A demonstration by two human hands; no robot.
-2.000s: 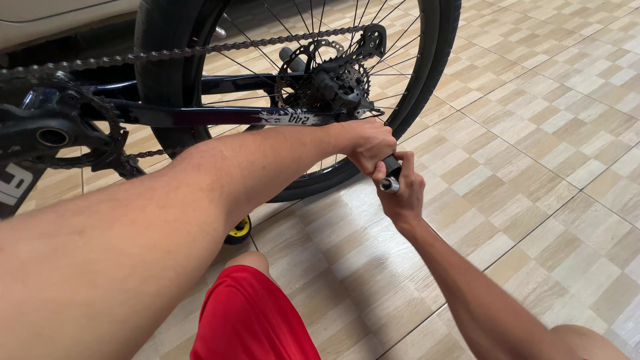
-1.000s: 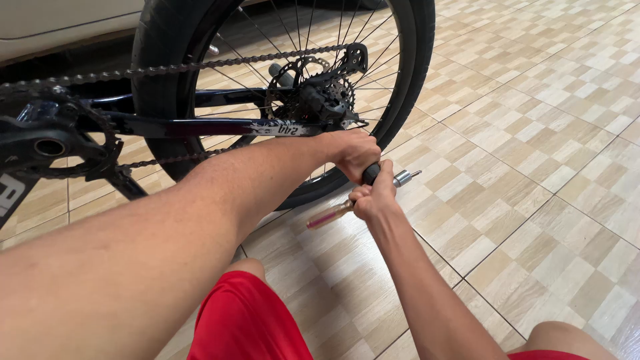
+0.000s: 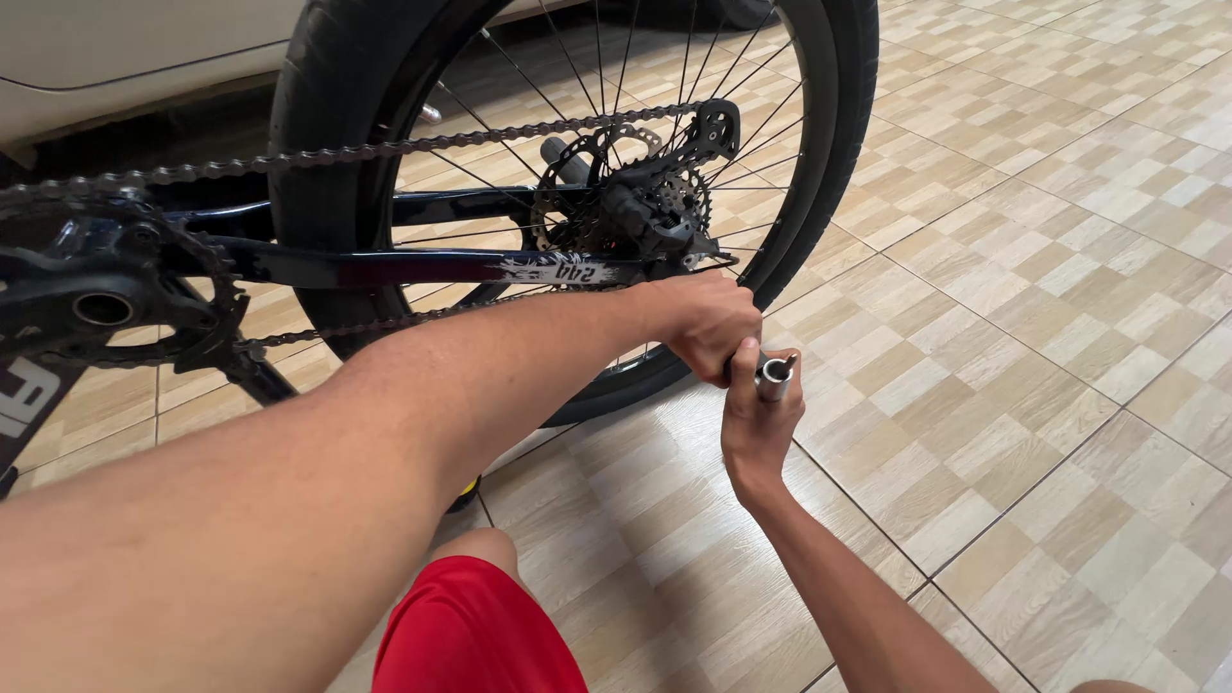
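My left hand (image 3: 714,325) is closed in a fist around a dark handle, mostly hidden between the two hands, just below the rear hub. Against it, my right hand (image 3: 765,414) grips a tool whose hollow silver metal end (image 3: 775,381) points toward me; a thin metal tip shows beside that end. Behind the hands is a bicycle's rear wheel (image 3: 842,144), with its rear derailleur (image 3: 640,217), brake rotor (image 3: 553,197) and chain (image 3: 385,149). A dark glossy chainstay (image 3: 423,268) runs left to the crankset (image 3: 106,308).
A light-coloured car (image 3: 144,48) stands behind the bicycle at upper left. Part of a black and yellow round object (image 3: 466,493) shows beyond my left forearm. My knee in red shorts (image 3: 472,626) is at the bottom. The floor has glossy patterned tiles (image 3: 1020,356).
One second ago a screwdriver-like clear reddish handle stuck out left of my right hand and a metal shaft right; now the hollow metal end faces me. Both hands remain together below the hub.
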